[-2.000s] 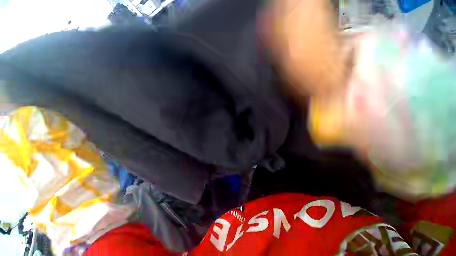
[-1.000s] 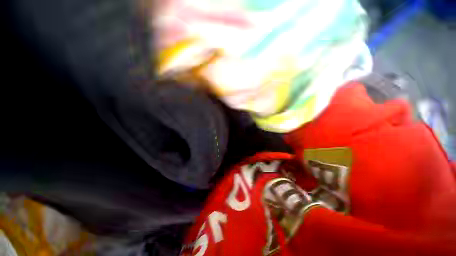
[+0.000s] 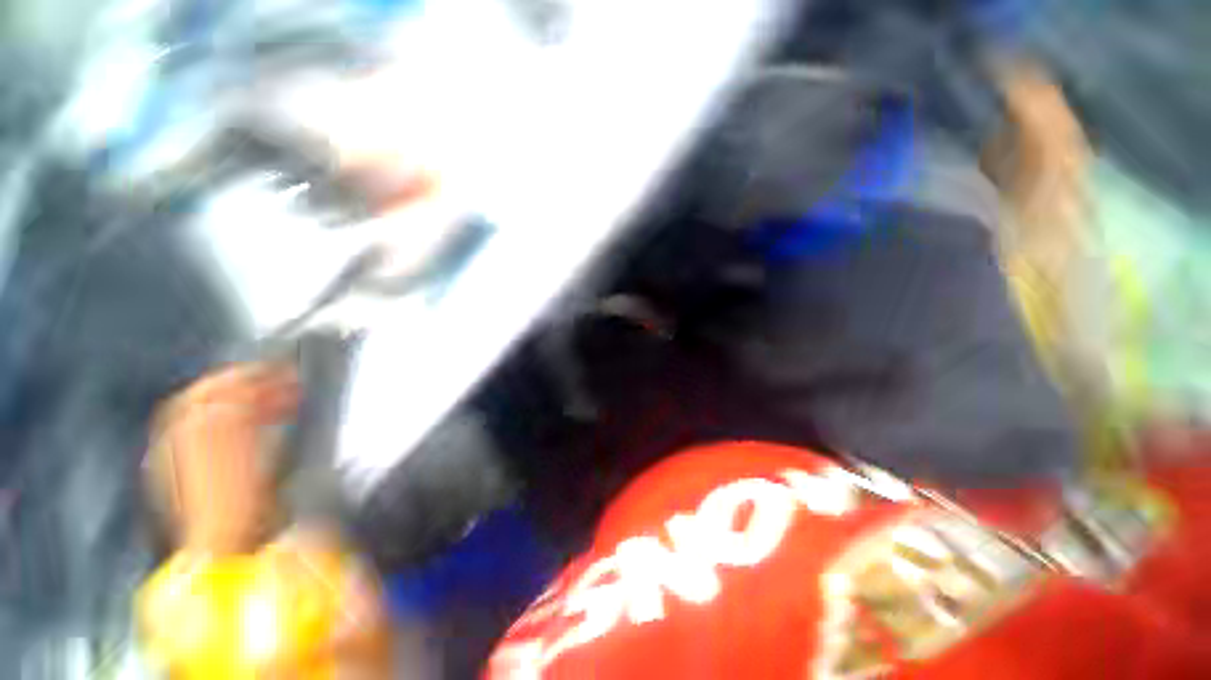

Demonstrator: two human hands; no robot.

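Note:
The picture is strongly blurred. My left hand [image 3: 219, 445] is at the lower left, in a yellow sleeve, with its fingers bent beside dark grey material. Whether it grips anything cannot be told. My right hand [image 3: 1043, 140] is at the upper right, in a pale patterned sleeve, at the outer side of a dark grey garment piece [image 3: 916, 332]. Its fingers are too smeared to show a grip. The garment piece hangs or lies right of the middle, near the red clothing on my body.
A bright white table [image 3: 531, 173] with a slanting edge runs from the upper middle down to the left. Blurred dark and reddish shapes lie on it at the upper left. Blue and dark shapes show below its edge and beside the grey cloth.
The view has swung, and the white table has come into sight. My left hand now shows at the lower left. The patterned sleeve has moved to the right edge, and the grey cloth no longer fills the left side.

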